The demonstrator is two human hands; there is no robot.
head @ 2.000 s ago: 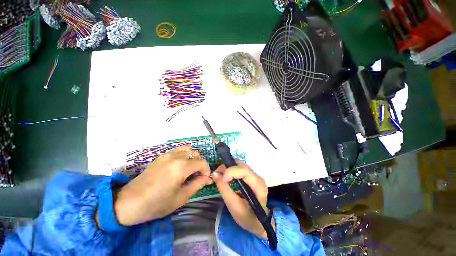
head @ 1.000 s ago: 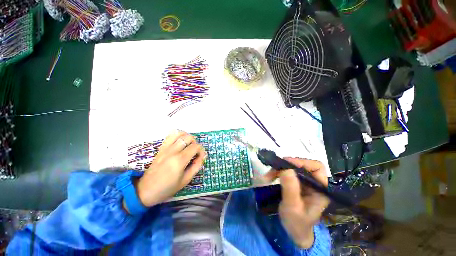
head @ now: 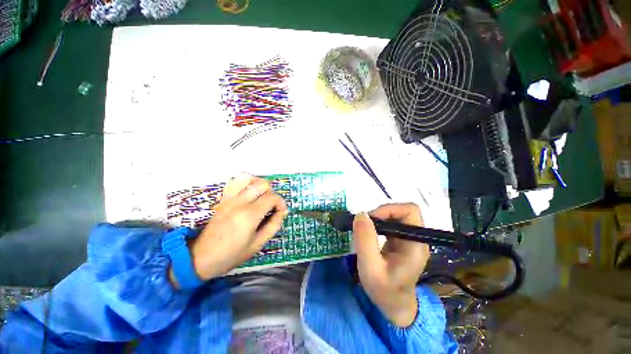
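A green PCB panel [head: 322, 238] lies on the white sheet [head: 173, 148]. Its left part is covered by multicoloured lead wires [head: 196, 203]. My left hand [head: 242, 218] rests on the panel's middle with thumb and fingertips together; whether a wire is between them is too small to tell. My right hand [head: 393, 259] holds the black soldering iron [head: 415, 230] like a pen, from the right. The iron's tip points left, low over the panel, close to my left fingertips. A pile of loose wires [head: 259, 95] lies above the panel.
Dark tweezers [head: 365, 166] lie right of the wire pile. A round dish [head: 347, 78] stands beside the black fan [head: 432, 76]. The iron stand [head: 508, 155] is right of the fan. A red rack [head: 584, 38] is at the upper right. Wired bundles [head: 114, 8] lie upper left.
The right hand first moved right, away from the left hand, then back left with the iron now pointing left. The left hand shifted slightly onto the panel's middle. The view has shifted.
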